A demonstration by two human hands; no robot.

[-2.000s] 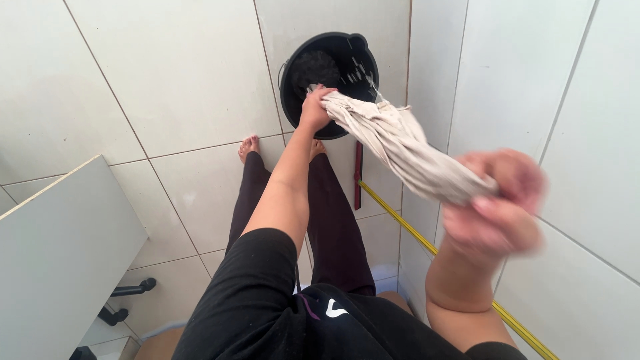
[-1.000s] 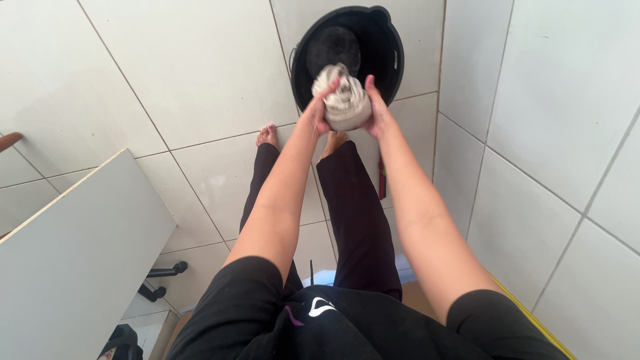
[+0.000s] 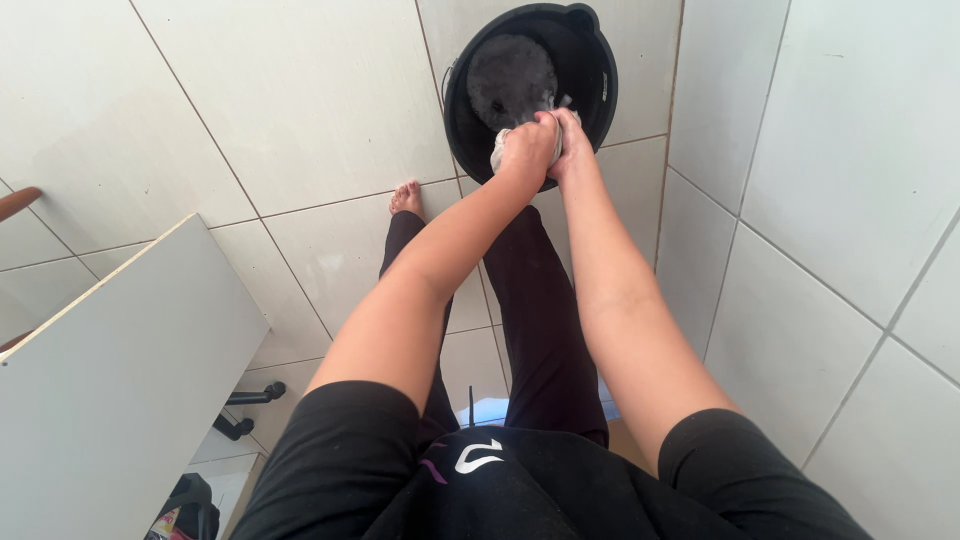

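A black plastic bucket [image 3: 606, 112] stands on the tiled floor at the top middle, with dark, foamy water [image 3: 510, 79] in it. Over the near part of its opening, my left hand [image 3: 531, 146] and my right hand [image 3: 571, 142] are closed on a bunched, pale wet cloth [image 3: 498, 150]. The two hands press together, and most of the cloth is hidden between them. Drops or a thin stream of water seem to fall from it into the bucket.
A grey board panel [image 3: 135, 337] stands at the left, with black caster-like legs [image 3: 259, 395] beside it. A tiled wall [image 3: 825, 187] rises at the right. My bare foot [image 3: 406, 199] is on the floor left of the bucket. A brown curved piece [image 3: 19, 202] shows at the left edge.
The cloth was stretched long between my hands two seconds ago, then gathered into a bundle. Now it is squeezed between both hands over the bucket.
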